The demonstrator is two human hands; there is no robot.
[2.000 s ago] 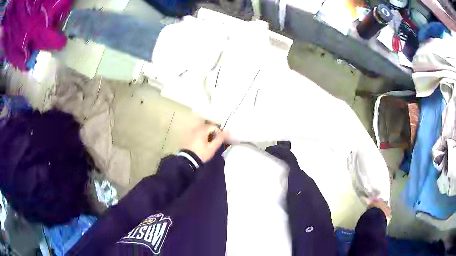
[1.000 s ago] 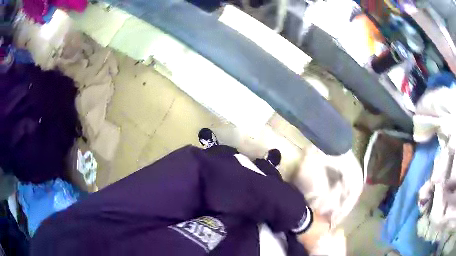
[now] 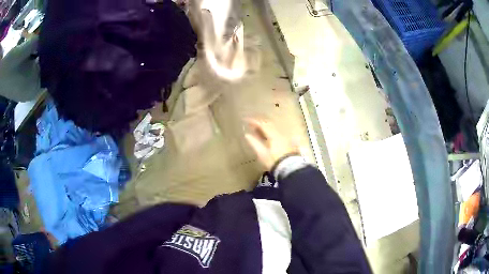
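My right hand [image 3: 262,140] is blurred, reaching in from the lower right above the floor. Its fingers look extended and nothing shows in it. A pale beige cloth [image 3: 222,40], blurred, hangs or lies at the top centre, apart from the hand. Beige garments [image 3: 198,118] lie crumpled on the floor below it. The narrow grey-blue pressing board [image 3: 429,144] curves down the right side. A white flat panel [image 3: 383,182] lies beside it. My left hand cannot be made out; its dark sleeve runs to the lower left.
A dark purple-black heap [image 3: 112,64] stands at upper left, with a bright blue bag or cloth [image 3: 69,171] below it. A crumpled white piece [image 3: 149,136] lies beside the heap. A blue lattice crate [image 3: 410,21] is at upper right. Mixed items [image 3: 469,208] lie at the right edge.
The view has turned left towards the floor heaps. The pale garment left the pressing board, which was bare one second ago. My right hand has moved from the pale cloth at lower right to above the floor.
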